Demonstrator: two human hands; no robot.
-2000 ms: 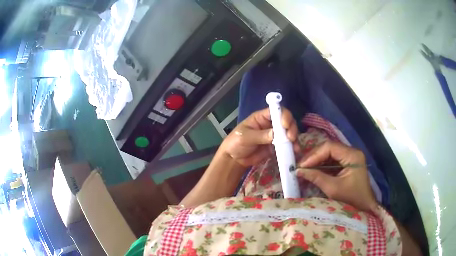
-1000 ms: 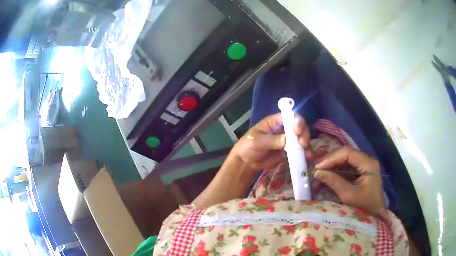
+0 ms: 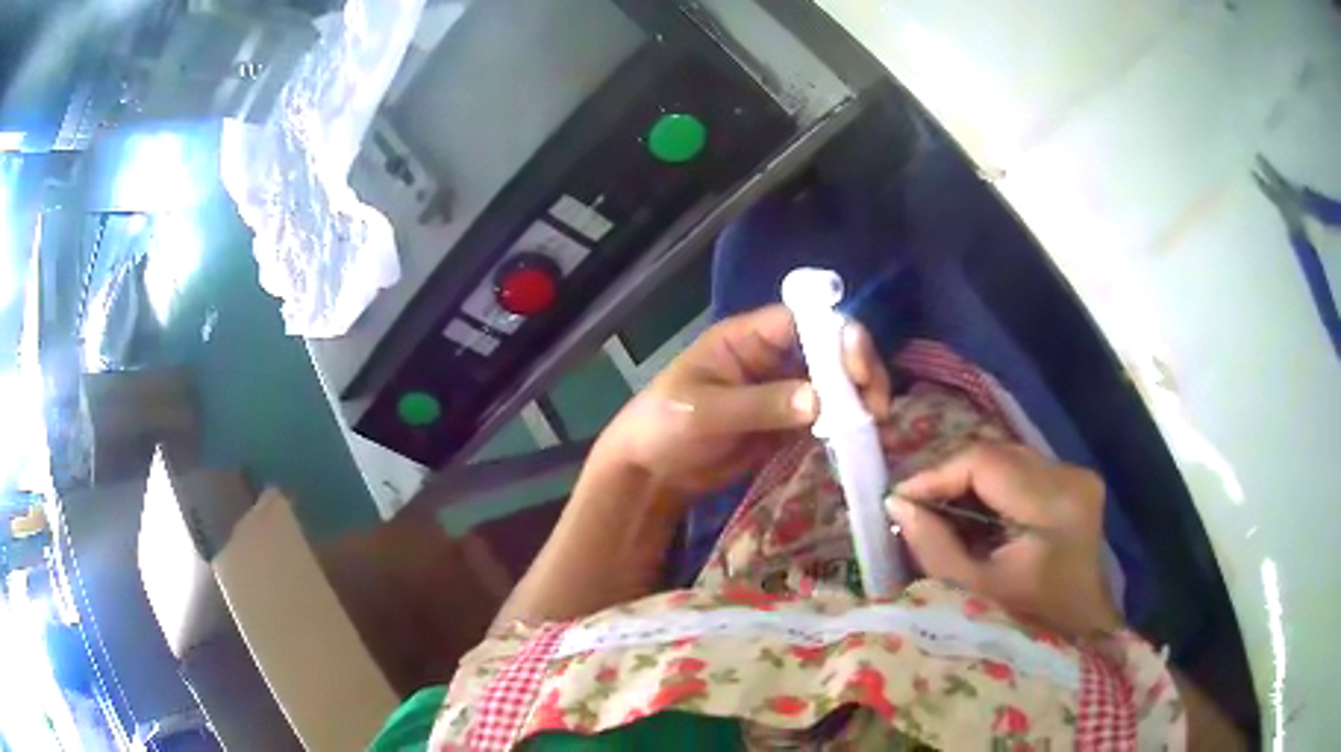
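Note:
A slim white electric toothbrush body (image 3: 856, 467) stands nearly upright over the apron, its small round head at the top. My left hand (image 3: 735, 404) is closed around its upper part. My right hand (image 3: 1015, 517) pinches a thin dark stick tool (image 3: 971, 511) between thumb and fingers. The tool's tip is at the side of the lower body, where my fingertips partly hide it. Whether the tip touches the body I cannot tell.
A machine with a black panel, two green buttons (image 3: 678, 138) and a red button (image 3: 525, 288) is at the upper left, with a crumpled plastic sheet (image 3: 316, 191). An open carton (image 3: 302, 617) is at the lower left. Blue-handled pliers (image 3: 1306, 235) lie on the pale worktable (image 3: 1162, 221).
The view has shifted slightly. The body has turned in my left hand, so the dark spot on its lower part no longer shows clearly. Both hands keep their holds.

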